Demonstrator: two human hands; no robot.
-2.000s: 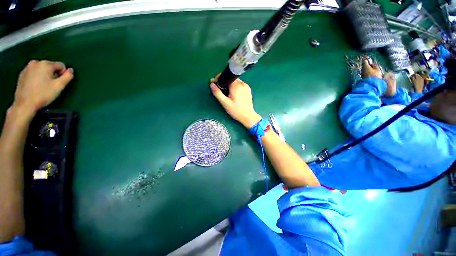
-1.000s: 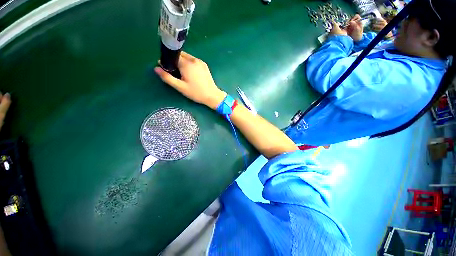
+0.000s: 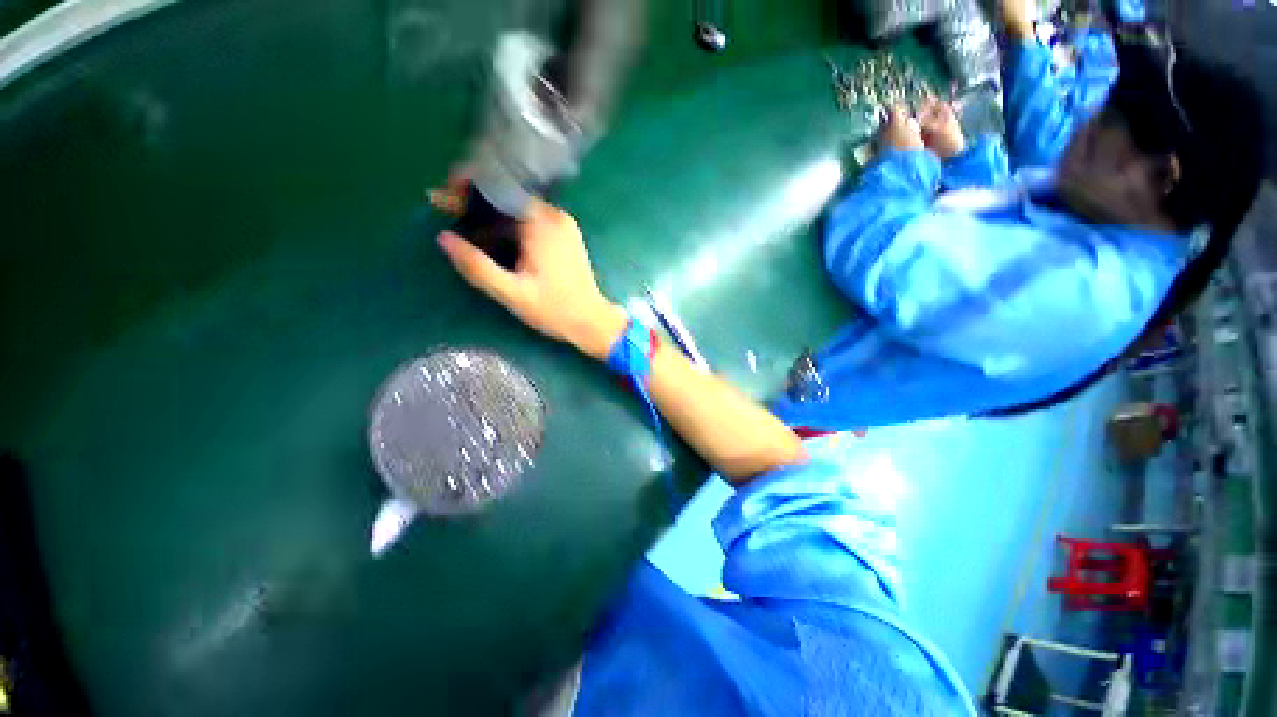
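My right hand [image 3: 539, 273] is wrapped around the black nose of the electric screwdriver [image 3: 525, 126], whose pale barrel is blurred and leans up and to the right. The bit is hidden. A blue and red wrist strap [image 3: 634, 347] with a thin blue cord is on my right wrist. The round screw dish [image 3: 457, 430] lies on the green bench below my hand, with a white pointed tab [image 3: 394, 524] at its lower left edge. My left hand is out of the picture.
A dark tray [image 3: 35, 602] is cut off at the left edge. Thin silver tweezers [image 3: 674, 328] lie right of my wrist. A person in a blue smock [image 3: 966, 266] works at the right beside a pile of small parts [image 3: 880, 87]. A red stool [image 3: 1102, 572] stands on the floor.
The view has swung right, so the tray slid left and my left hand left the picture. The screwdriver's barrel went from near upright a second ago to leaning right; my right hand still holds it.
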